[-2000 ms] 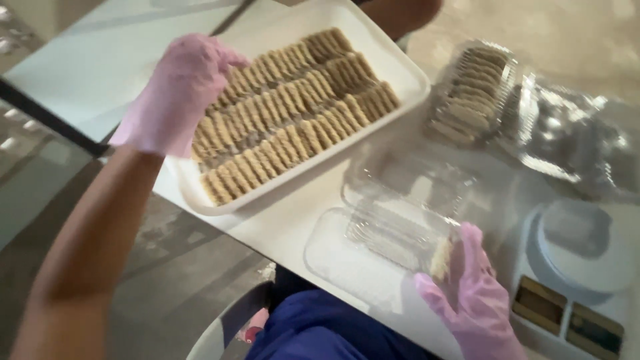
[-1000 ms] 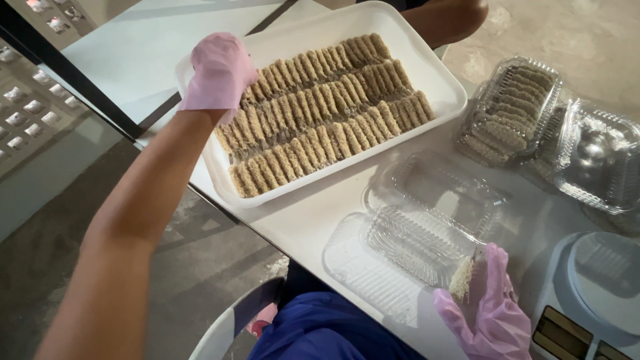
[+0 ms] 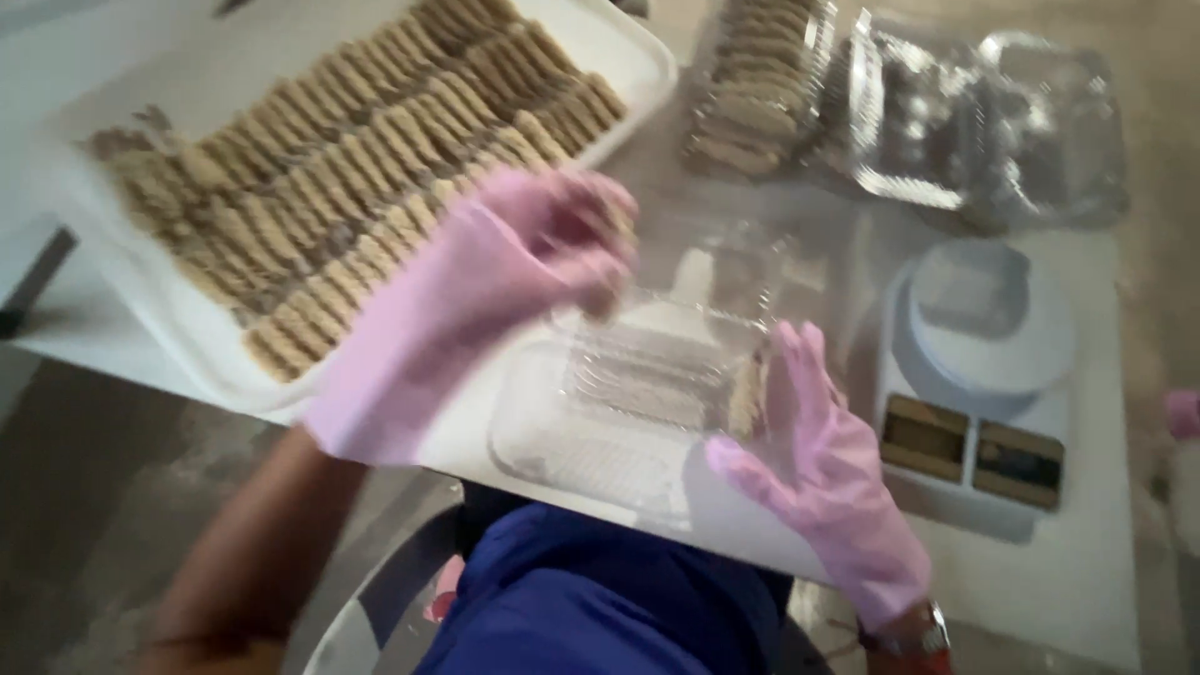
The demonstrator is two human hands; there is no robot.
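My left hand [image 3: 487, 272], in a pink glove, is closed on a tan crumb-coated piece [image 3: 614, 234], blurred by motion, between the tray and the open clear plastic clamshell container [image 3: 647, 375]. In the white tray [image 3: 647, 56] several rows of like pieces [image 3: 366, 169] stand on edge, packed close together. My right hand [image 3: 816, 459], also gloved in pink, is at the container's right end with thumb and fingers apart. Beside its fingers one coated piece [image 3: 747, 394] stands upright inside the container. Whether the right fingers press on that piece or the container wall is hard to tell.
A filled clear container [image 3: 759, 84] lies at the back of the table, with more clear containers [image 3: 919, 112] to its right. A kitchen scale [image 3: 994, 328] with a round platform and dark panels is right of my right hand. The table's front edge runs above my lap.
My left hand has moved right from the tray's left end, now with a piece in its fingers. My right hand stays by the container's right end. The view has shifted.
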